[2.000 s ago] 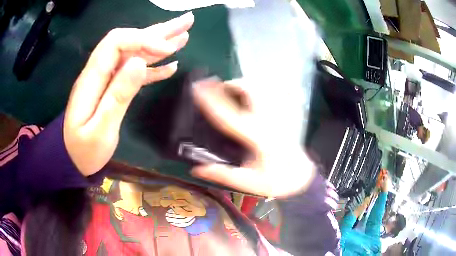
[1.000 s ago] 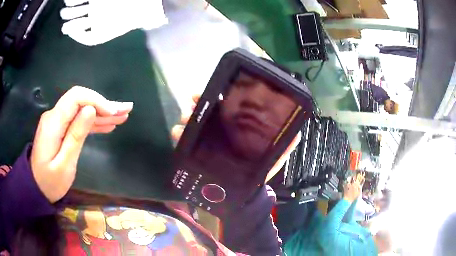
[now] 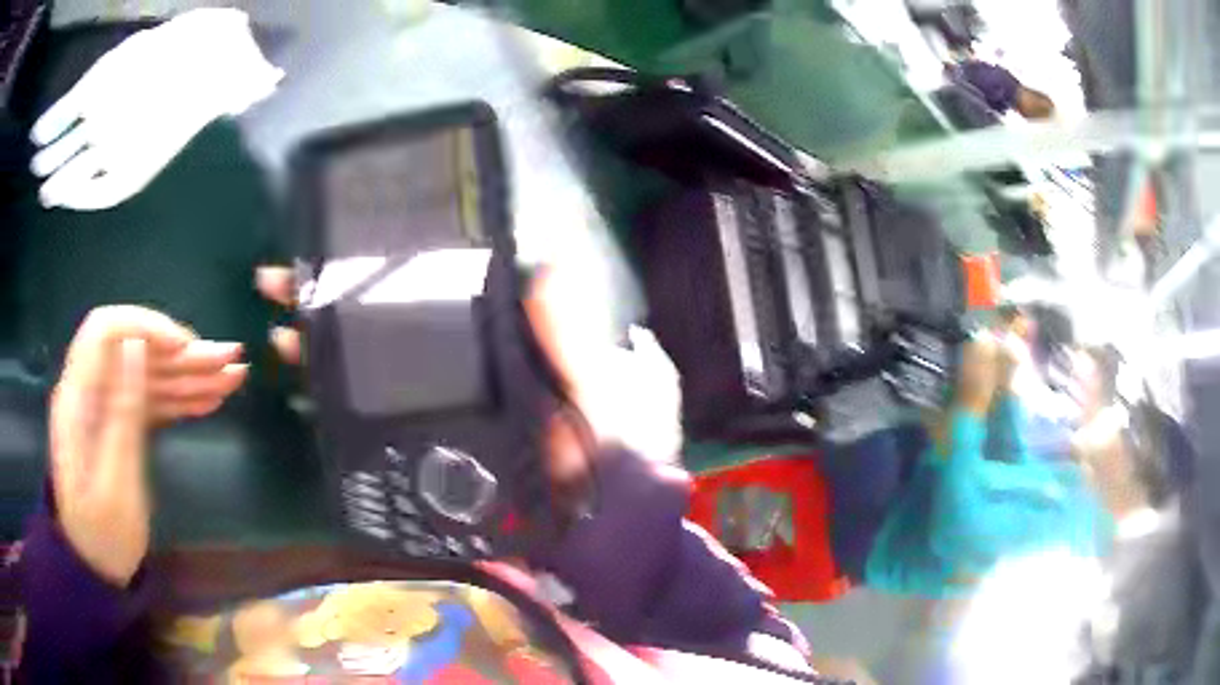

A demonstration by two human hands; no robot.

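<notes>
A portable video speaker (image 3: 408,348) is held up in front of me, its screen and round dial facing me. A bright band of glare crosses the screen. My right hand (image 3: 569,388) grips it from behind and along its right edge, with fingertips showing at the left edge. A thin black strap hangs by its right side. My left hand (image 3: 127,415) is to the left of the speaker, apart from it and empty, its fingers bent and thumb separate. The picture is partly blurred.
A white work glove (image 3: 154,107) lies on the dark green mat at upper left. A milky plastic sheet (image 3: 335,67) lies behind the speaker. Stacked black speakers (image 3: 789,281) stand at right. A red stool or box (image 3: 769,522) and a person in teal (image 3: 1017,468) are beyond.
The speaker has turned more upright and moved left; glare has replaced the face reflection on its screen. The view has shifted right, showing the stack larger. My left hand stays empty.
</notes>
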